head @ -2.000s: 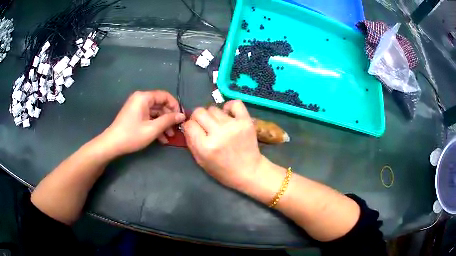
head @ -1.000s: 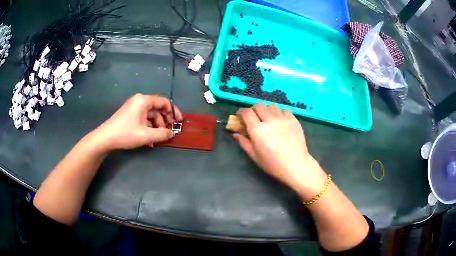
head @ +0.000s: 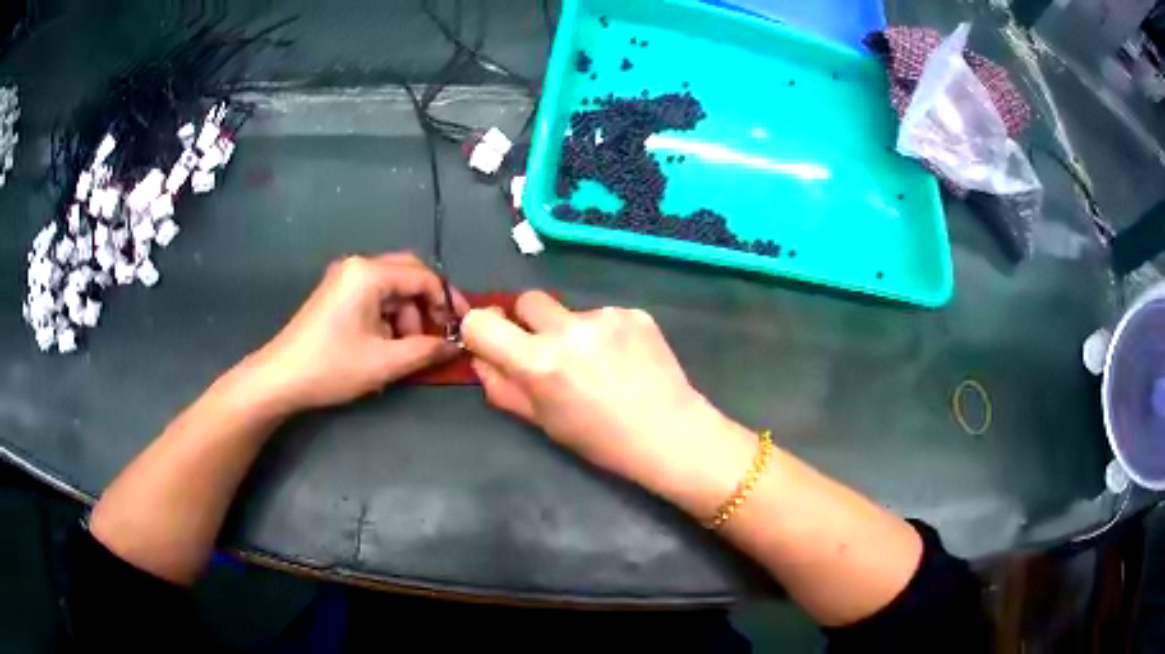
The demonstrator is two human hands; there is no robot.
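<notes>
My left hand (head: 364, 326) pinches a corded piece (head: 452, 332) at its small end, over the red-brown block (head: 441, 373). The black cord runs up from the fingers across the mat. My right hand (head: 588, 371) is closed, its fingertips against the same piece. The wooden-handled awl does not show outside the hand; it was at these fingers a second ago and no longer lies on the mat, so it appears hidden in the palm. The block is mostly covered by both hands.
The teal tray (head: 843, 262) of small black parts stands behind my right hand. A pile of white-ended corded pieces (head: 115, 230) is at left, a few set-apart pieces (head: 488, 151) beside the tray. A plastic bag (head: 958, 121), yellow rubber band (head: 972, 406) and small fan (head: 1150, 390) are at right.
My right hand took the awl's handle to the right of the block, then moved back left to the piece. My left hand stayed at the block with the corded piece.
</notes>
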